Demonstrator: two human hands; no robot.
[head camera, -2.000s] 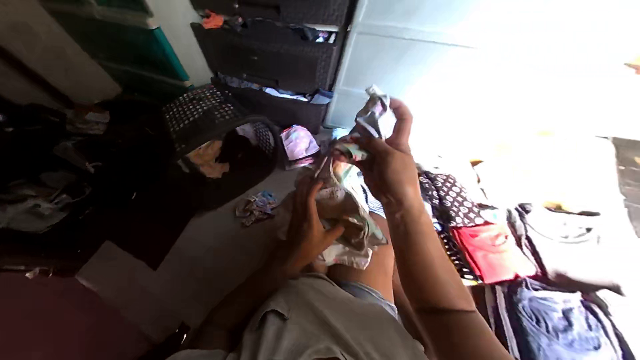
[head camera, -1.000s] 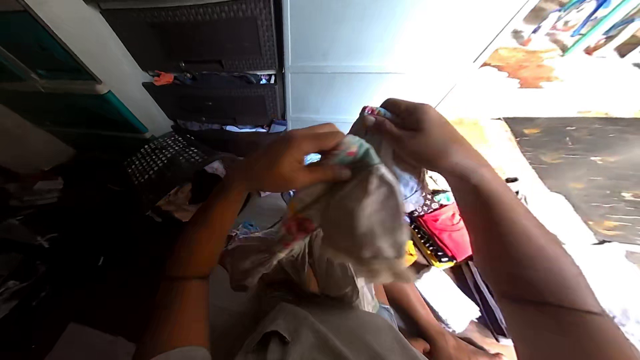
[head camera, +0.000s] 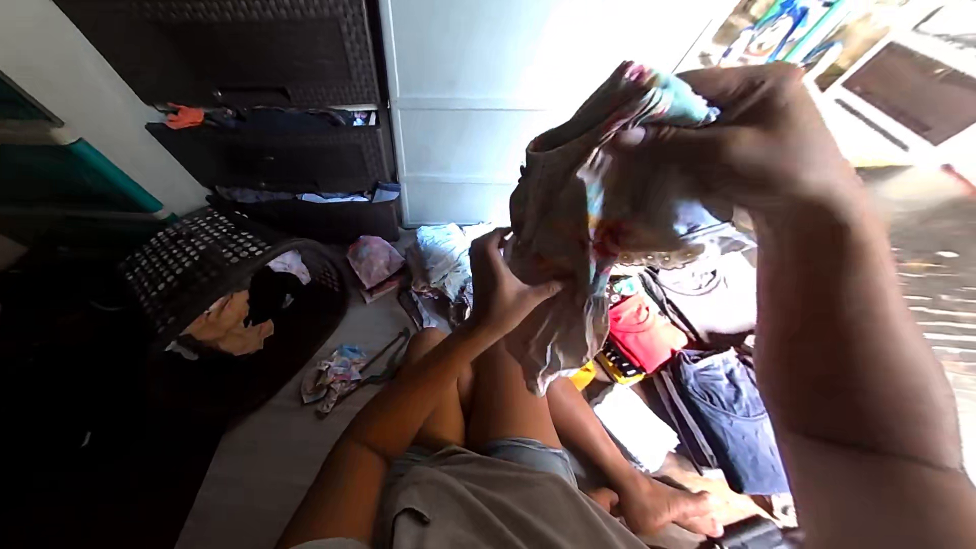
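Note:
A thin floral garment (head camera: 560, 202), pale with pink and blue-green patches, hangs in the air above the person's bare legs. My right hand (head camera: 732, 137) is raised at the upper right and grips its bunched top edge; that hand is partly blurred. Lower and to the left, my left hand (head camera: 507, 286) holds the garment's side, with the thumb over the fabric and the fingertips partly hidden behind it. The cloth's lower end dangles over the lap.
A black laundry basket (head camera: 305, 252) lies tipped at the left with clothes inside. Dark woven drawers (head camera: 267, 156) stand behind. Small garments (head camera: 335, 377) lie on the floor. Folded clothes, including a red piece (head camera: 644, 332) and blue denim (head camera: 728, 412), lie at the right.
My right hand has risen with the garment's top, and my left hand has moved down along the cloth. The garment now hangs lengthwise rather than bunched between both hands.

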